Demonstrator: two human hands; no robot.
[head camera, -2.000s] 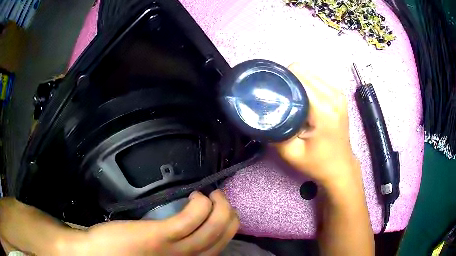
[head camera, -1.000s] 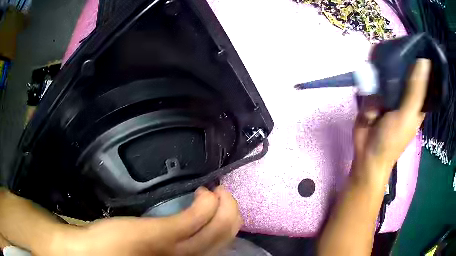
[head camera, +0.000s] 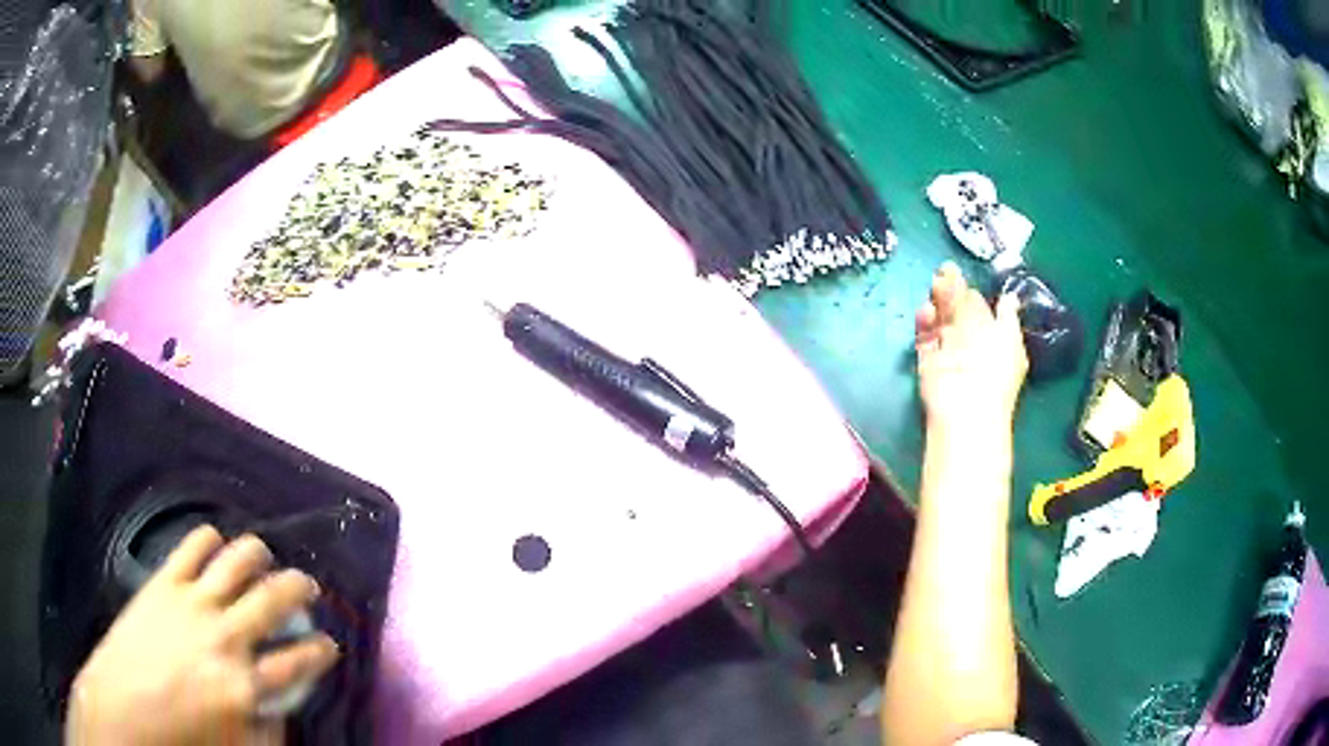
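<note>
The black speaker panel lies at the lower left on the pink tabletop, with the driver's round basket partly covered. My left hand grips the driver, its fingers bent over the greyish magnet. My right hand is over the green bench, fingers apart, right beside the dark glue bottle. The bottle sits by white wrapping; any contact with the hand is hard to make out.
An electric screwdriver and a pile of small components lie on the pink tabletop. Black cords, a yellow soldering gun and a second black tool are farther right. Part of a person shows at upper left.
The view has swung right. My right hand has carried the bottle from above the pink tabletop to the green bench, and its fingers are now off it. My left hand stays at the driver.
</note>
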